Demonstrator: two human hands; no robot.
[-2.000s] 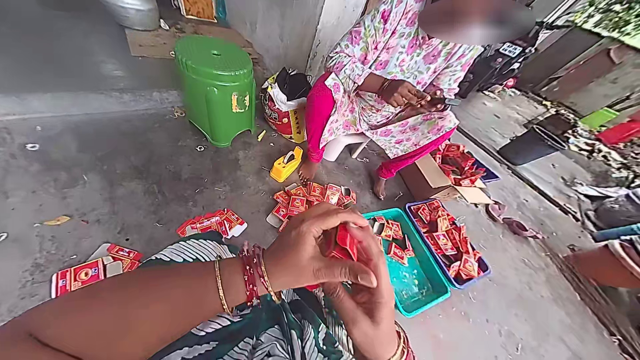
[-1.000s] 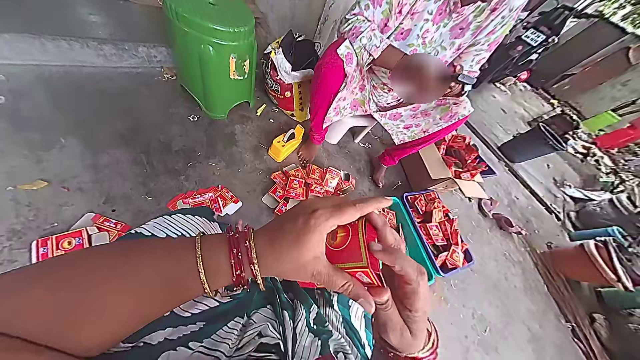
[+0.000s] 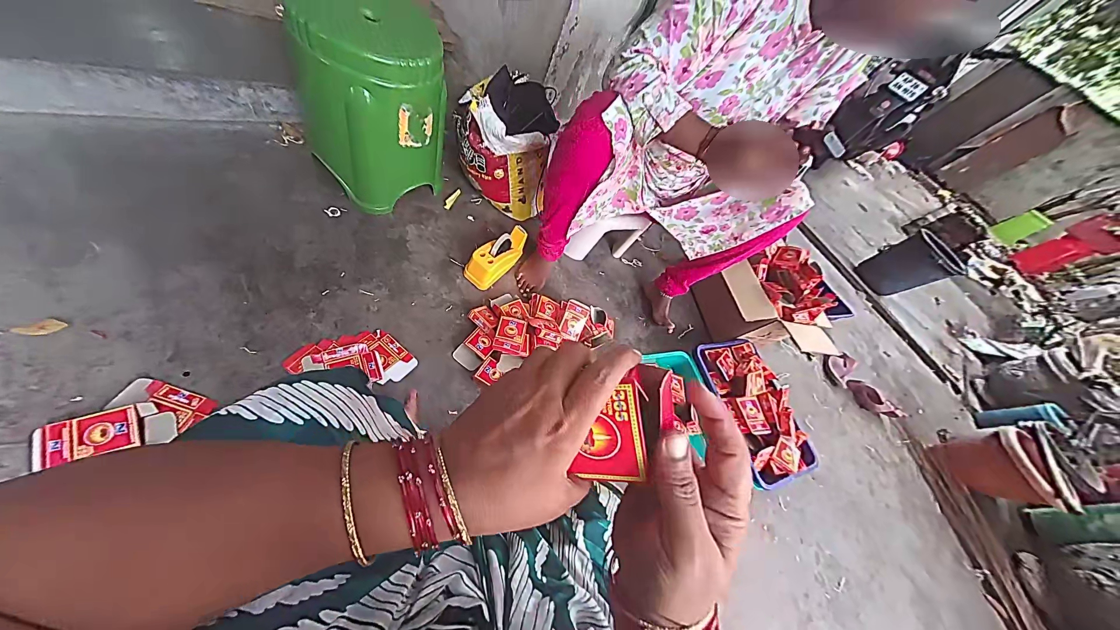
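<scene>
In the head view my left hand grips a small red printed cardboard box from its left side. My right hand holds the box's right end, with its thumb and fingers on a raised flap. The end facing right looks unclosed; its inside is dark. Beyond my hands, a loose heap of similar red boxes lies on the floor. Flat-looking red cartons lie left of it, and others farther left. Partly behind my right hand is a teal tray; beside it a blue tray holds many red boxes.
A person in floral clothing sits opposite, near a yellow tape dispenser. A green plastic stool and a filled bag stand behind. An open carton with red pieces is at the right, with a dark bucket beyond.
The box in my hands has turned; its printed face now shows beside the raised flap at its right end. My right fingers have shifted to that end.
</scene>
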